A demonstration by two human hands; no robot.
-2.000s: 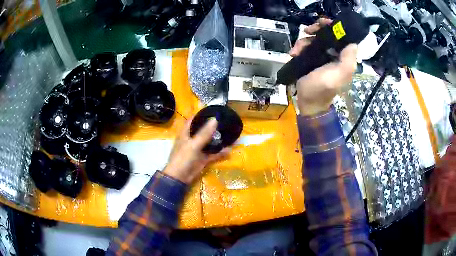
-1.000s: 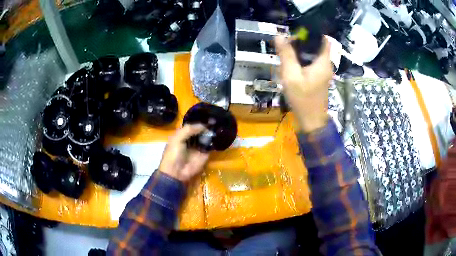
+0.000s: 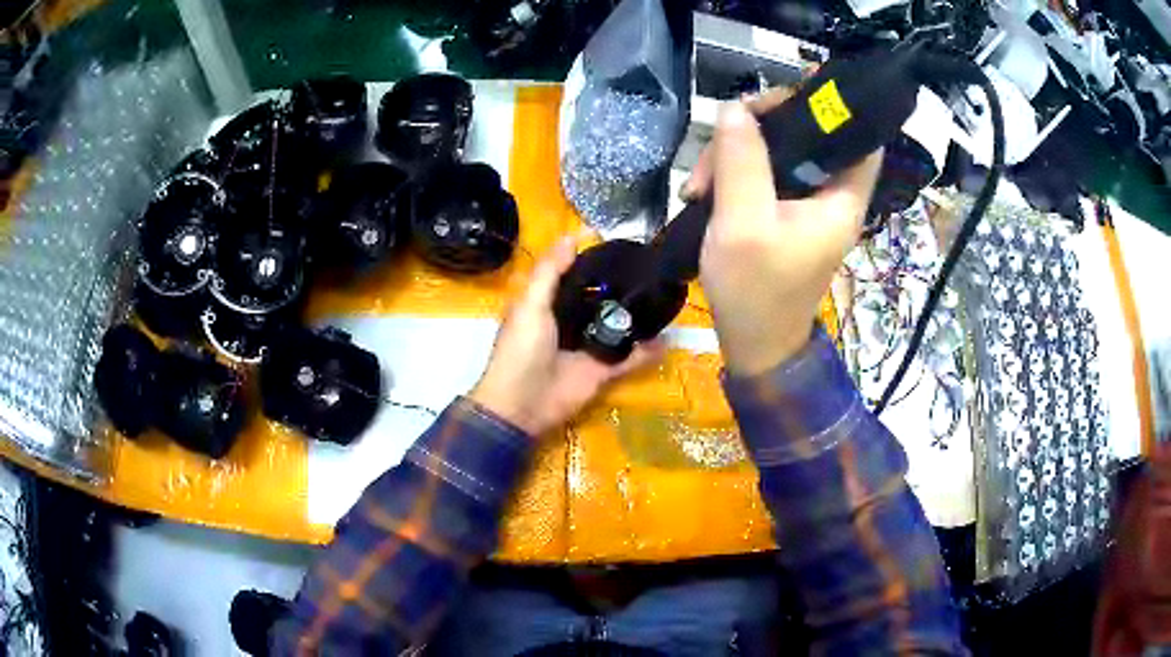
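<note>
My left hand (image 3: 546, 347) holds a round black camera housing (image 3: 593, 280) from its left and lower side, above the orange-covered bench. A small silvery round module (image 3: 611, 324) shows inside the cup. My right hand (image 3: 771, 231) is closed around the thick black electric screwdriver (image 3: 841, 118), which has a yellow label. The screwdriver slants down to the left and its front end is over the housing. The tip is hidden in the dark cup, so contact cannot be told.
Black housings (image 3: 308, 379) are piled at left. The screw bag (image 3: 620, 154) and screw feeder (image 3: 745, 58) lie beyond my hands. Loose wired parts (image 3: 899, 321) and a blister tray (image 3: 1047, 385) are at right. The black cord (image 3: 957, 250) hangs there. A person's red sleeve (image 3: 1140, 565) shows far right.
The screwdriver has come from the feeder area to the housing and now slants down-left. The housing has turned in my left hand. The whole view has shifted somewhat.
</note>
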